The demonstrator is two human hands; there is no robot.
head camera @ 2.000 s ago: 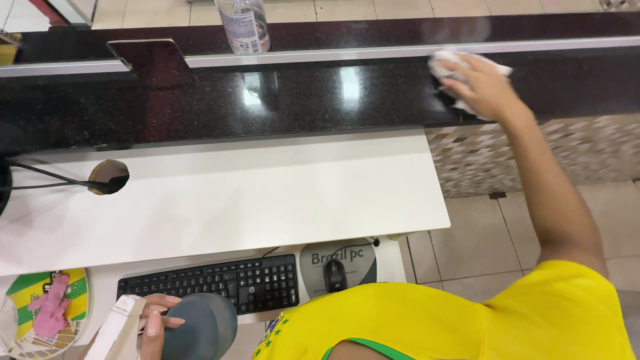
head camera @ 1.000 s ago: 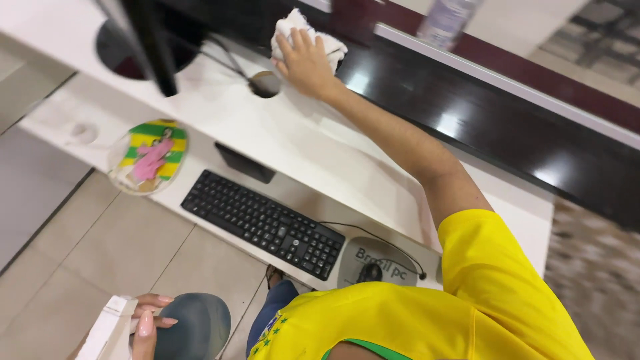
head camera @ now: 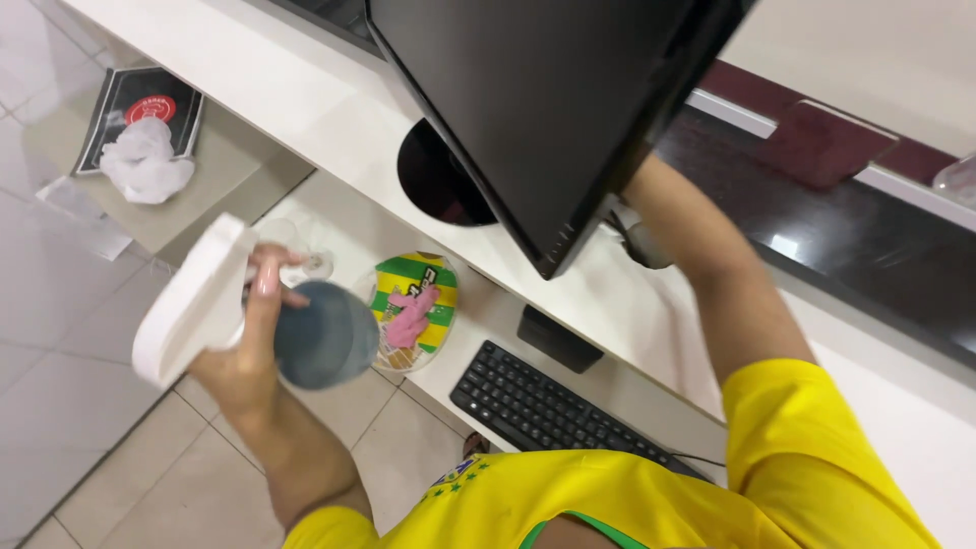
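Observation:
My left hand [head camera: 255,328] grips a white-topped bottle, likely a sprayer, by its white plastic head [head camera: 200,301]; a blue-grey round body [head camera: 326,334] shows beyond my fingers. My right forearm [head camera: 698,221] reaches behind a black monitor [head camera: 534,99], which hides my right hand and whatever it holds. The monitor's round black base [head camera: 438,179] rests on the white desk shelf [head camera: 320,130]. Below the shelf, a round green-and-yellow fan [head camera: 396,286] with a pink cloth-like item [head camera: 412,316] on it lies on the lower surface, right of the bottle.
A black keyboard [head camera: 560,404] and a small black box [head camera: 559,338] are under the shelf. Crumpled white plastic [head camera: 147,162] lies on a black printed item at the left. A dark stone counter [head camera: 823,236] runs behind the shelf, with a clear bottle [head camera: 957,181] at the right edge.
My right hand wiped the dark counter with a white cloth, then moved left to the shelf near the cable hole; now it is out of sight behind the monitor. The view has swung left.

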